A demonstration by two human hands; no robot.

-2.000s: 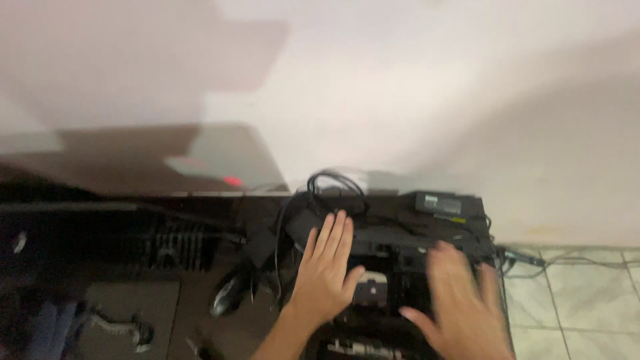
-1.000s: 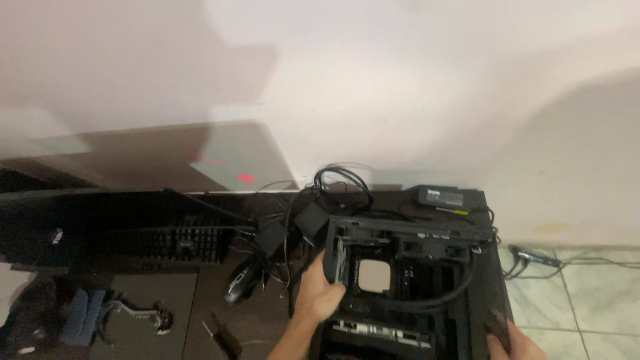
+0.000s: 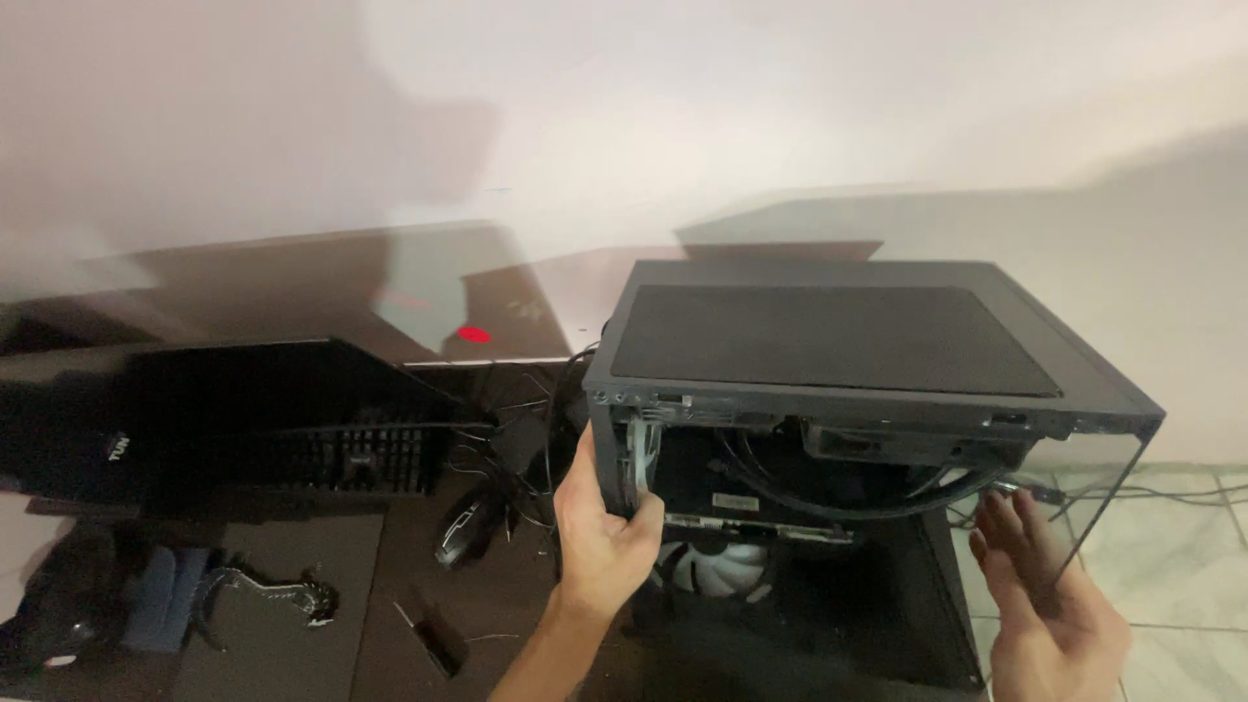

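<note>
A black computer case (image 3: 897,278) with an open side stands tilted up in front of the wall, its panel with a dark mesh filter (image 3: 829,336) facing up. My left hand (image 3: 604,536) grips its left edge, thumb inside the opening. Beside the right edge is my right hand (image 3: 1053,595), fingers at the glass-like front corner; whether they grip it cannot be told. Inside, black cables (image 3: 858,509) curve below a bracket, and a graphics card's fan (image 3: 717,567) or a case fan shows lower down. The motherboard is mostly hidden in shadow.
Left of the case lie a black mouse (image 3: 466,526), a screwdriver (image 3: 431,639), a keyboard (image 3: 361,458) and a dark monitor (image 3: 175,419). A braided cable (image 3: 283,588) rests on a dark mat (image 3: 283,663). More cables (image 3: 1150,492) run over the tiled floor at right.
The computer case has been tipped up from lying flat, so its mesh-covered panel now shows. My left hand has stayed at its left side, and my right hand at its right side.
</note>
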